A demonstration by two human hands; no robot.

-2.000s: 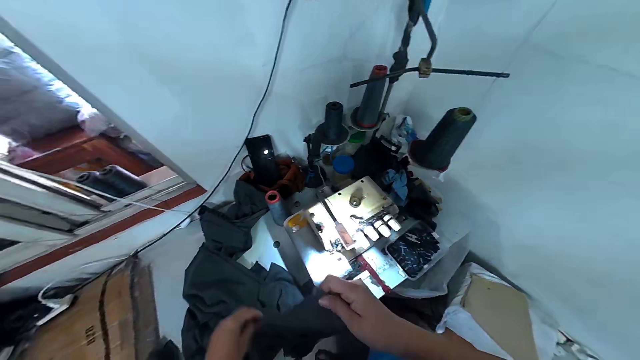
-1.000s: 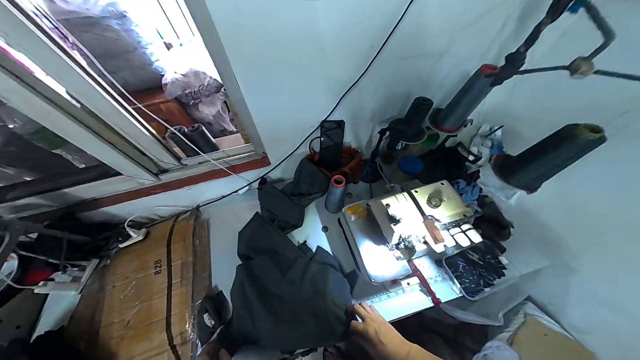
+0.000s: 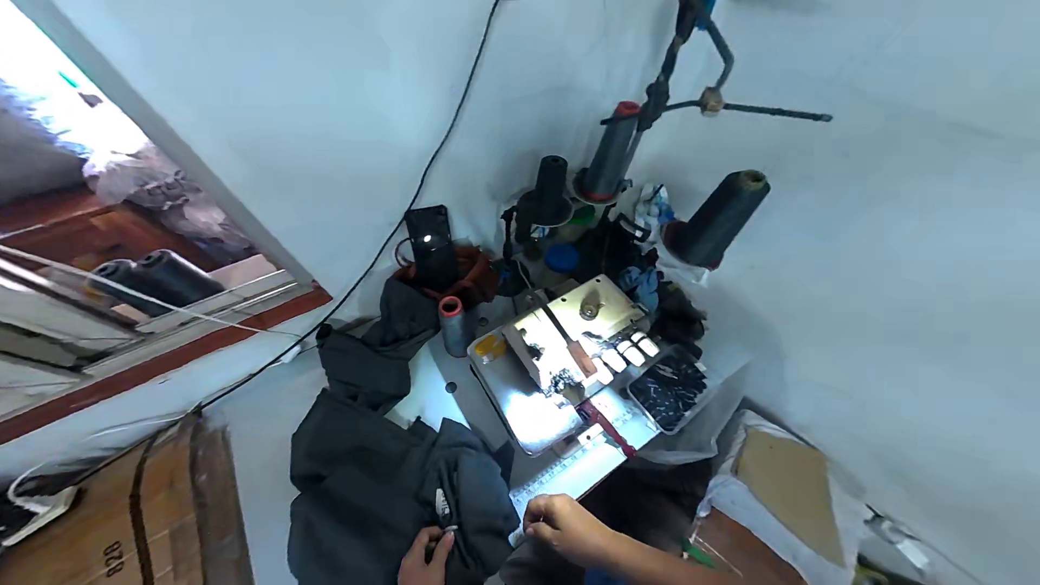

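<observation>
Dark grey fabric (image 3: pixel 366 479) lies bunched over the left part of the white table, near a lit overlock-type sewing machine (image 3: pixel 561 341). My left hand (image 3: pixel 426 556) pinches the fabric beside a small white label (image 3: pixel 442 504). At the table's front edge, right of the cloth, my right hand (image 3: pixel 565 524) has its thumb and fingertips together by a small pale piece; whether it grips that piece or cloth is unclear. A red-handled tool (image 3: pixel 608 429) rests in front of the machine, near a ruler marking on the table.
Cones of dark thread (image 3: pixel 719 219) stand behind the machine. A tray of dark scraps (image 3: pixel 670 388) is at its right. A phone (image 3: pixel 432 244) leans by the wall near a small thread cone (image 3: pixel 453 327). A cardboard box (image 3: pixel 162 512) is at left, a window beyond it.
The dark fabric now lies spread with the white label showing, which the earlier frames do not show. My left hand, hardly visible one second ago, is now on the cloth. The view has shifted.
</observation>
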